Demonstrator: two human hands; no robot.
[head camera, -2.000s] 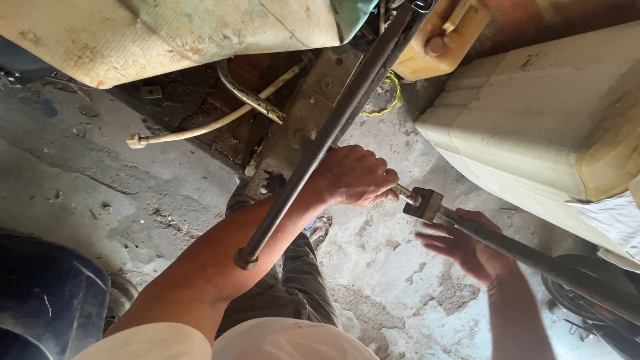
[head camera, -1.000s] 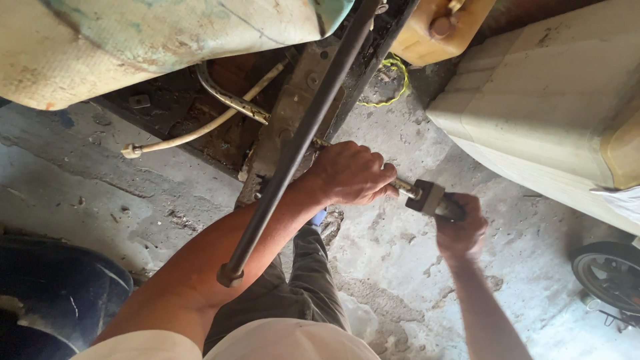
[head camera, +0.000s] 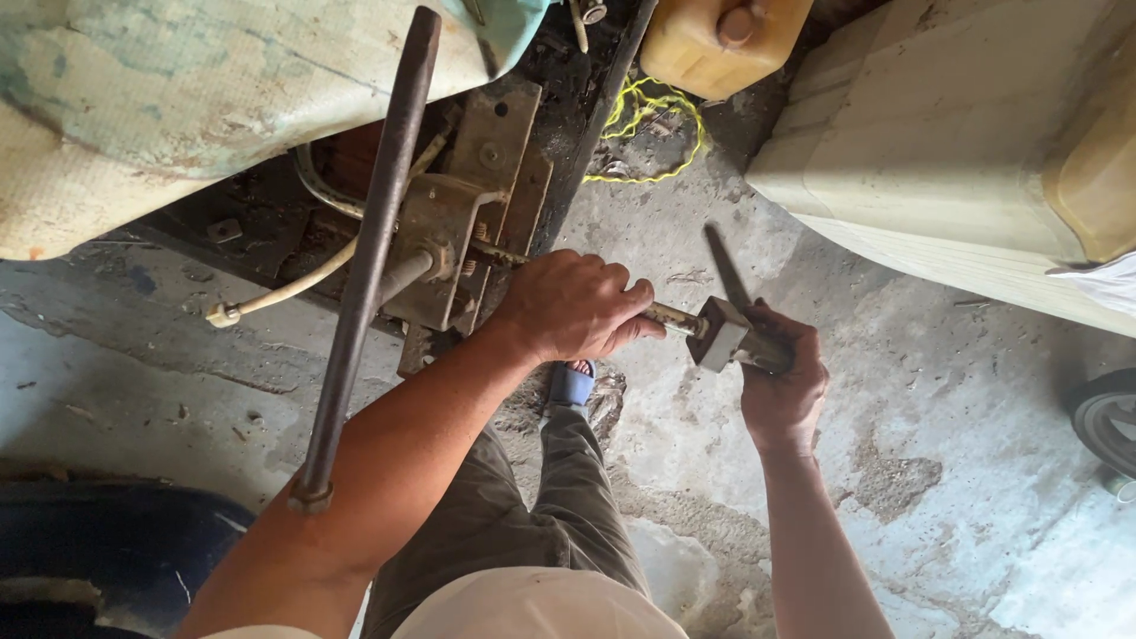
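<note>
My left hand (head camera: 581, 306) is closed around a worn metal rod (head camera: 673, 318), which runs from the steel bracket to a square metal block (head camera: 717, 334). Just beyond the block, my right hand (head camera: 785, 382) grips a short, thick cylindrical metal part (head camera: 763, 349). A dark bar (head camera: 728, 264) sticks out above the right hand; how it joins the block is hidden. A long dark metal bar (head camera: 373, 257) with a knobbed end crosses over my left forearm. Behind it, a thick metal shaft (head camera: 408, 277) enters the bent steel bracket (head camera: 435, 240).
A stained sheet-covered object (head camera: 222, 115) fills the upper left. A pale hose (head camera: 302, 284) lies below it. Yellow cord (head camera: 697, 146) lies near a yellow plastic jerrycan (head camera: 723, 44). A large pale cover (head camera: 923, 133) and a wheel (head camera: 1109, 422) are at the right, a dark blue object (head camera: 106, 541) lower left.
My right hand, beside the long bar with fingers spread two seconds ago, has closed around the part behind the block. The bar that stretched to the lower right now shows above that hand.
</note>
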